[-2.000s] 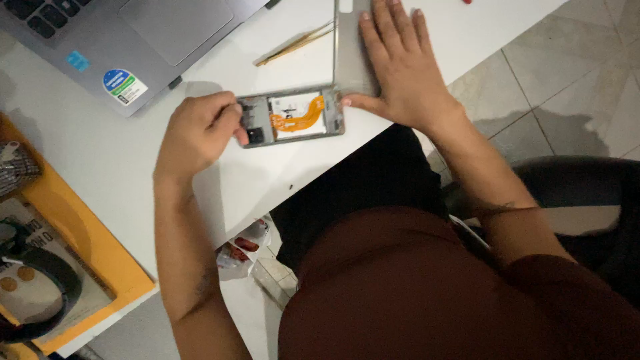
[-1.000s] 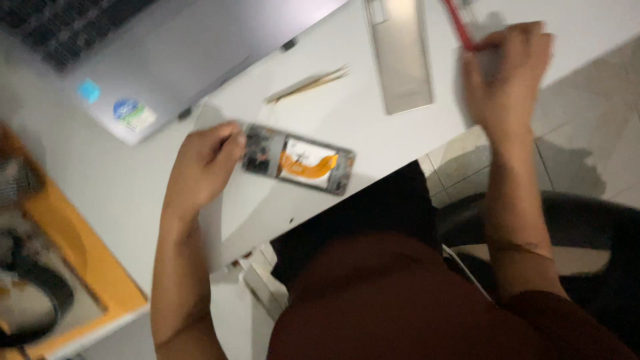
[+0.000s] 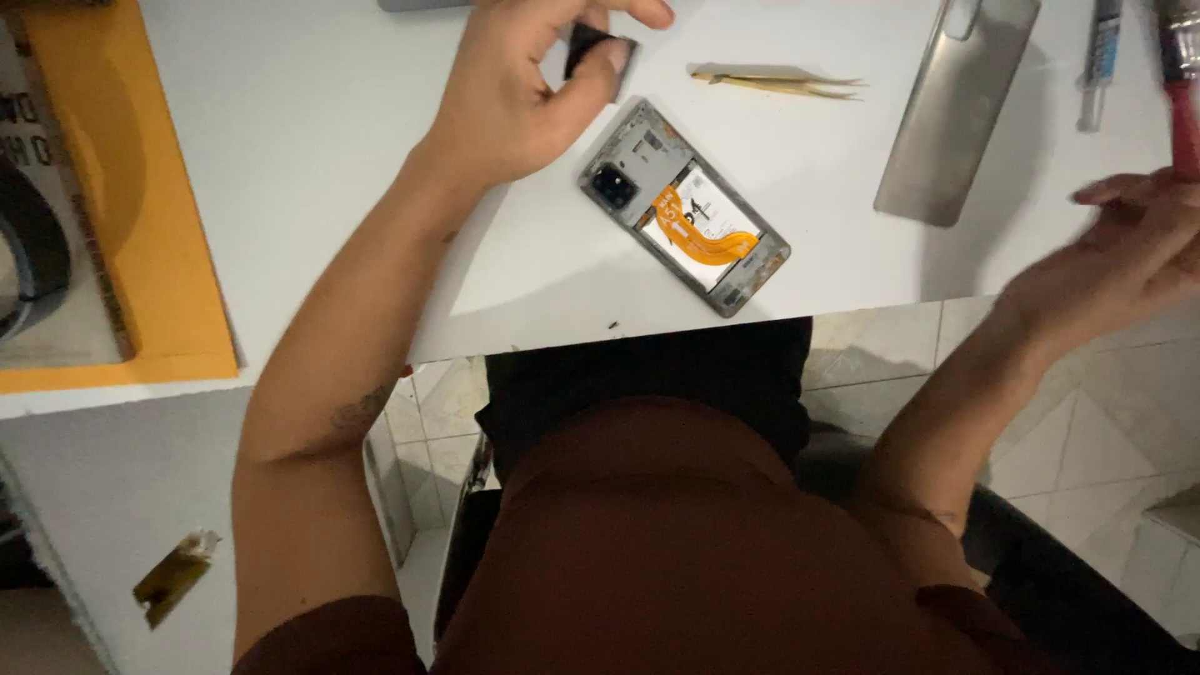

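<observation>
My left hand (image 3: 534, 94) pinches a small dark flat piece (image 3: 600, 58) between thumb and fingers, just above an opened smartphone (image 3: 689, 206). The phone lies diagonally on the white table, its back off, with a white battery (image 3: 717, 211) and an orange flex cable (image 3: 689, 239) showing. Gold-coloured tweezers (image 3: 778, 82) lie to its upper right. Farther right rests a grey phone back cover (image 3: 956, 112). At the right edge my right hand (image 3: 1116, 248), blurred, is at the red handle of a brush (image 3: 1185, 127); whether its fingers grip it is unclear.
A syringe (image 3: 1099, 66) lies between the back cover and the brush. An orange-yellow tray or board (image 3: 187, 234) with a dark curved object (image 3: 33, 244) stands on the left. The table's front edge runs just below the phone. Part of a laptop (image 3: 422, 4) shows at the top.
My left hand has let go of the phone's end and now has a small dark piece. My right hand, on the back cover two seconds ago, has moved right to the red handle. The view has shifted.
</observation>
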